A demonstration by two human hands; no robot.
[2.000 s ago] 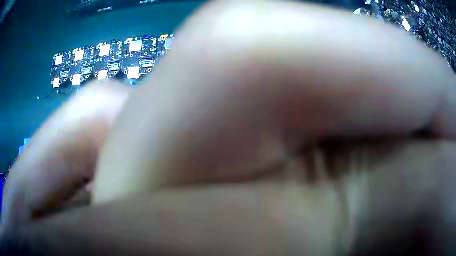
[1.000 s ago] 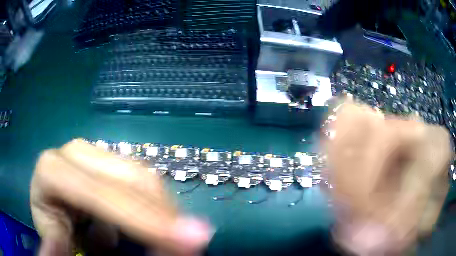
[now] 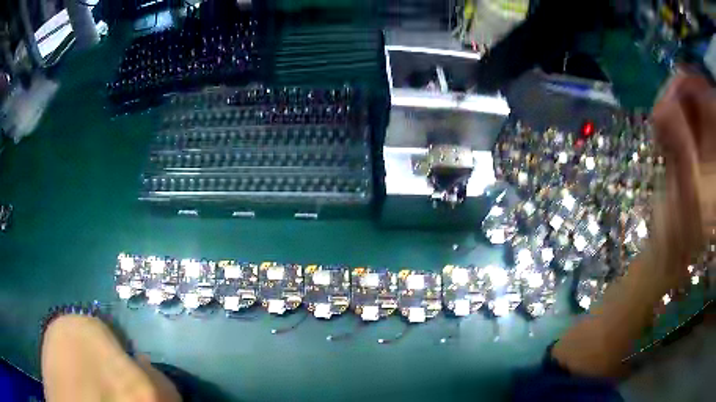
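A row of circuit boards [image 3: 327,290] lies on the green mat, black with silver-white square parts. Thin leads with tiny plugs trail from several boards toward me. My left hand [image 3: 98,363] is at the bottom left, cut off by the lower edge, near a black knobbly band [image 3: 74,308]; its fingers do not show clearly. My right hand [image 3: 684,118] is raised at the far right, blurred, by the far side of the board heap [image 3: 581,196]; whether it holds anything cannot be told.
Clear blister trays [image 3: 255,157] stand behind the row, with a darker filled tray [image 3: 188,59] at the back left. The white-grey screw feeder [image 3: 443,118] stands right of the trays. A red light shows above the heap. Dark sleeves show at the bottom.
My left hand has moved down and left off the row. My right hand has moved up and right, past the heap. The full row now shows.
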